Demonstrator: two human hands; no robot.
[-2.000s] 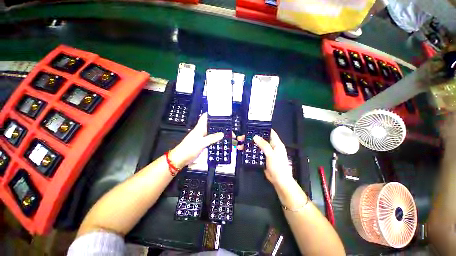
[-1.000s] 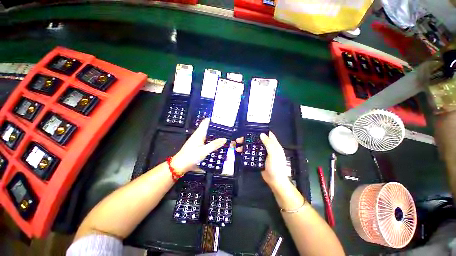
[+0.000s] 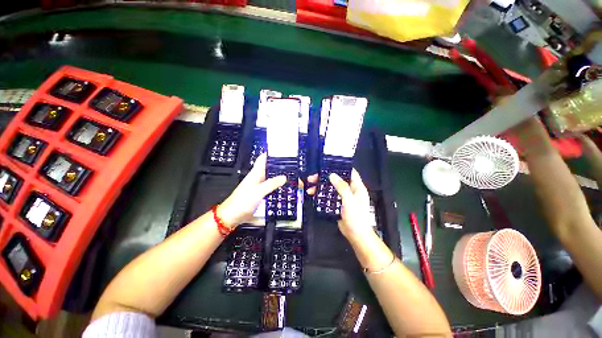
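Observation:
My left hand holds an open flip phone upright, its screen glowing white and my thumb on the upper keypad. My right hand holds a second open flip phone beside it, tilted slightly right, thumb on its upper keys. Behind them, more open phones stand in the black foam tray, one at the left fully visible and others partly hidden. Two open phones lie nearest me, keypads showing, their screens mostly covered by my hands and the held phone.
A red tray with several closed phones is at left. Dark batteries lie at the near edge. A red pen, a silver tool, a pink fan and a white fan are at right. Another person's arm reaches in beyond.
The left-hand phone has straightened from its tilt and stands higher. The red tray at far right has been moved and is now mostly hidden, with another person's arm there. The whole view has shifted slightly.

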